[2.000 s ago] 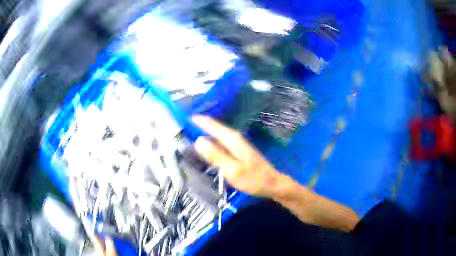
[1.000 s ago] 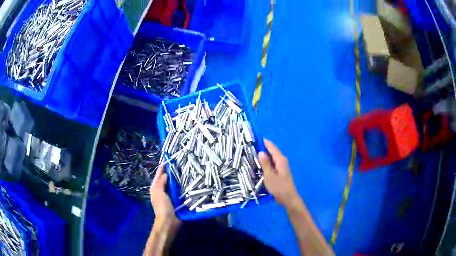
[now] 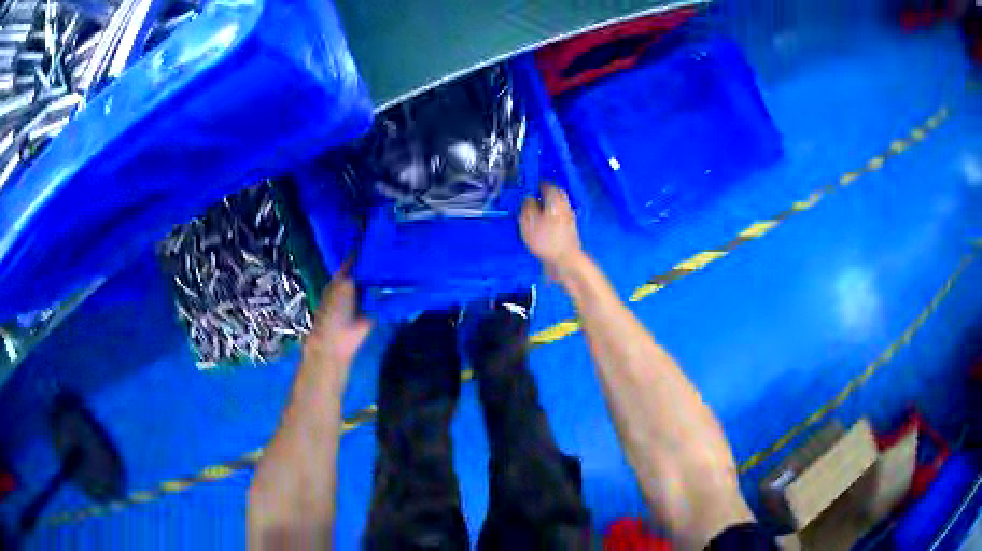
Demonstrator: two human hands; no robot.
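My left hand (image 3: 342,318) and my right hand (image 3: 551,228) are at the two near corners of a blue container (image 3: 442,258), low beside the bench edge and in front of my legs. Slim metal parts (image 3: 463,140) show behind its near wall, partly under the bench edge. The area is blurred, so I cannot tell where the tray ends and any crate under it begins. My fingers are partly hidden by the blue walls.
A basket of metal parts (image 3: 242,280) stands left on the floor. A large blue crate of parts (image 3: 205,140) is on the green bench (image 3: 463,32). A blue crate (image 3: 673,129) and red stool (image 3: 614,48) are right of my hands. An open carton (image 3: 835,484) lies lower right.
The view has turned towards the bench. The full blue tray held in front of me is now low at the bench edge, with both my hands beside the blue container there.
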